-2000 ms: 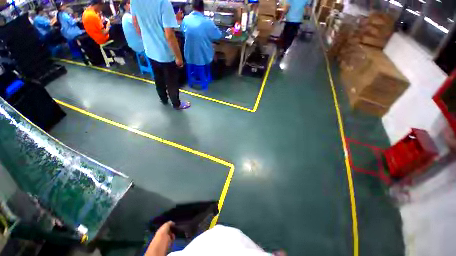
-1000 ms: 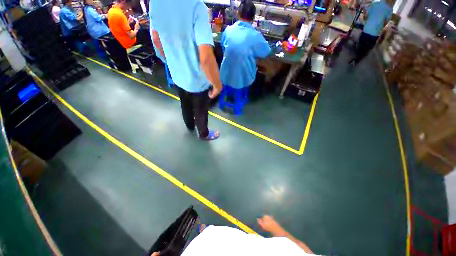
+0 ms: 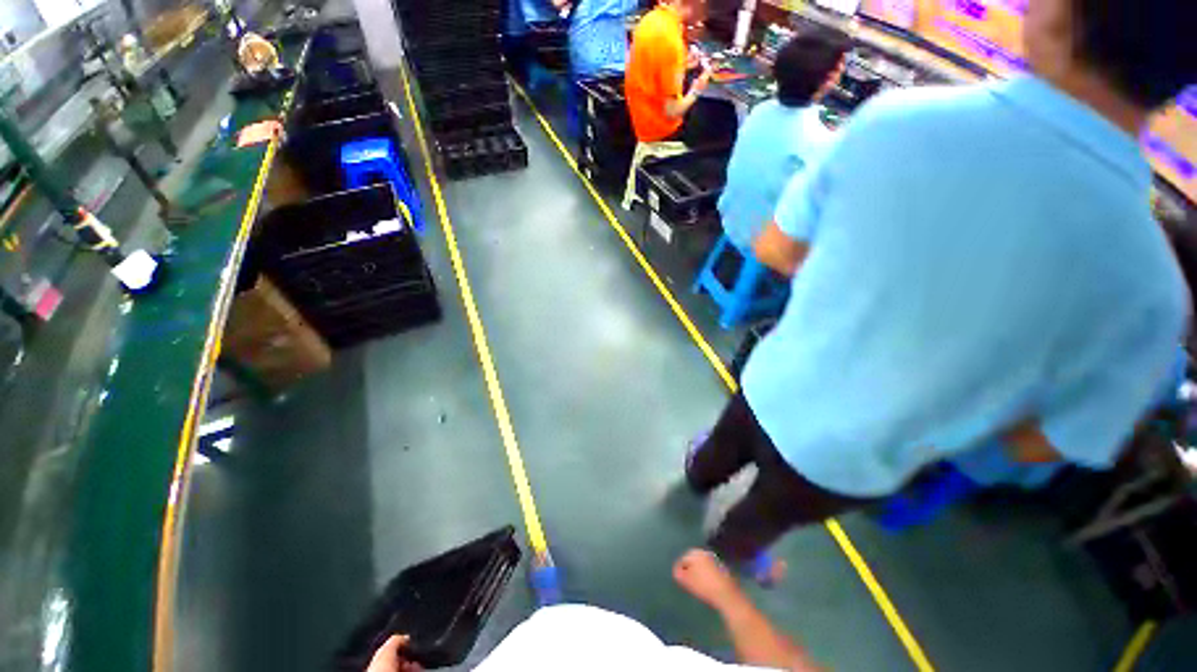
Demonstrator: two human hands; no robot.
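A black plastic tray [image 3: 440,597] hangs tilted at the bottom left of the wearer's body, above the floor. My left hand [image 3: 391,654] grips its near lower edge; only the fingers show at the picture's bottom edge. My right hand [image 3: 702,575] is at the bottom centre right, away from the tray, with the forearm running to the lower edge. It holds nothing that I can see, and its fingers look curled and are slightly blurred.
A person in a light blue shirt [image 3: 958,276] stands close on the right. The green bench [image 3: 125,446] runs along the left. Black crates [image 3: 348,269] and a blue stool [image 3: 381,171] stand beside it. Stacked black trays [image 3: 460,79] stand farther up the aisle. Seated workers line the right.
The view has turned left along the aisle and moved forward. The standing person is now much nearer on the right. The tray is still in my left hand.
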